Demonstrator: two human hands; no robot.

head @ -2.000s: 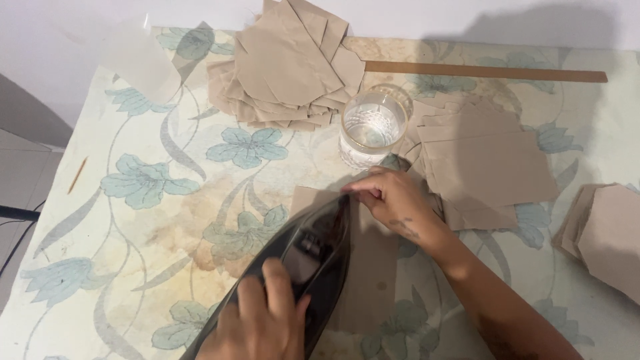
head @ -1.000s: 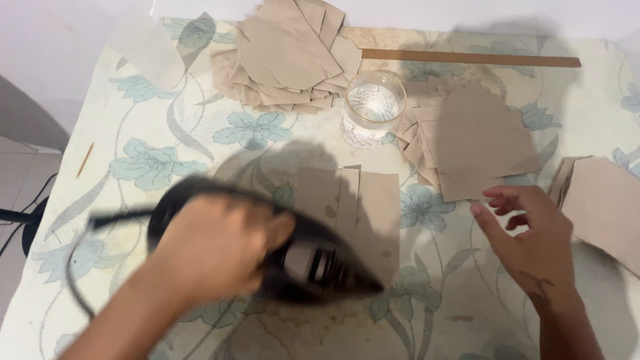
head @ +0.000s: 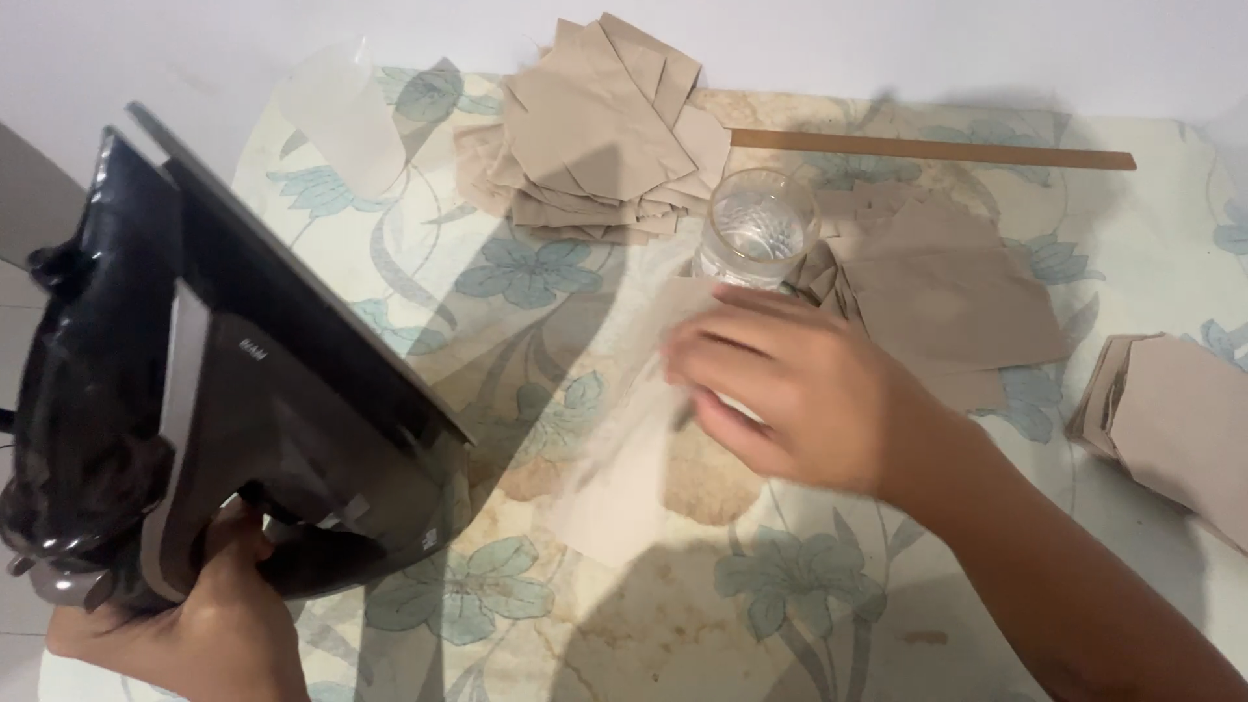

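Observation:
My left hand grips the handle of a black clothes iron, which is raised at the left with its soleplate tilted up and facing right. My right hand is over the middle of the cloth, fingers bent around the upper edge of a beige fabric piece; the piece is blurred and hangs down toward the left. Just behind those fingers stands a glass of water with a patterned wall.
Beige fabric pieces lie in a stack behind, another pile right of the glass, and a folded stack at the right edge. A flat wooden strip lies near the wall. A translucent sheet is at back left, on the floral cloth.
The iron has gone from over the fabric in the middle to the left and been tipped up. My right hand has moved left from beside the right pile and taken hold of the fabric piece.

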